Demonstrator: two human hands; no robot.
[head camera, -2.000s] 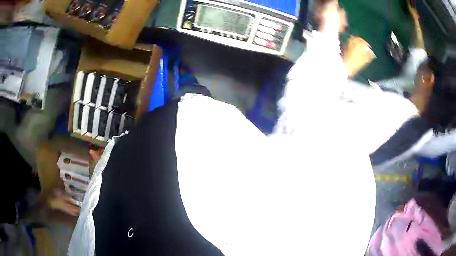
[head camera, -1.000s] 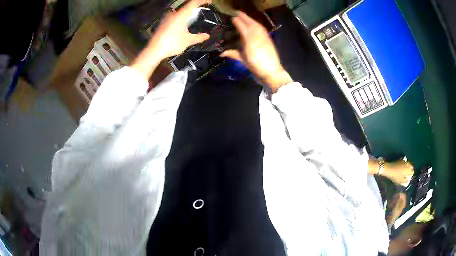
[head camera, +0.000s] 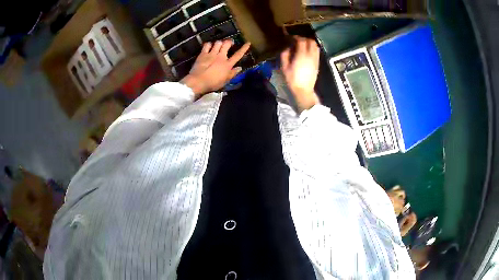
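A brown carton (head camera: 158, 46) stands at the top centre, holding two tight rows of dark boxes with white edges (head camera: 182, 34). My left hand (head camera: 216, 64) lies with spread fingers on the near end of these boxes; I see nothing gripped in it. My right hand (head camera: 300, 64) is blurred, right of the carton's brown flap; whether it holds anything cannot be told. Another carton (head camera: 297, 12) at the top edge holds dark packs, partly cut off.
A digital scale with a blue platform (head camera: 416, 85) stands on the green bench (head camera: 424, 175) at right. Another carton (head camera: 60, 56) with white-faced boxes is at upper left, beside something red (head camera: 134, 82). Another person's hand (head camera: 398, 201) is at lower right.
My left hand has come down onto the boxes. My right hand has moved right, away from the dark boxes. The carton's rows show more clearly; the view has shifted.
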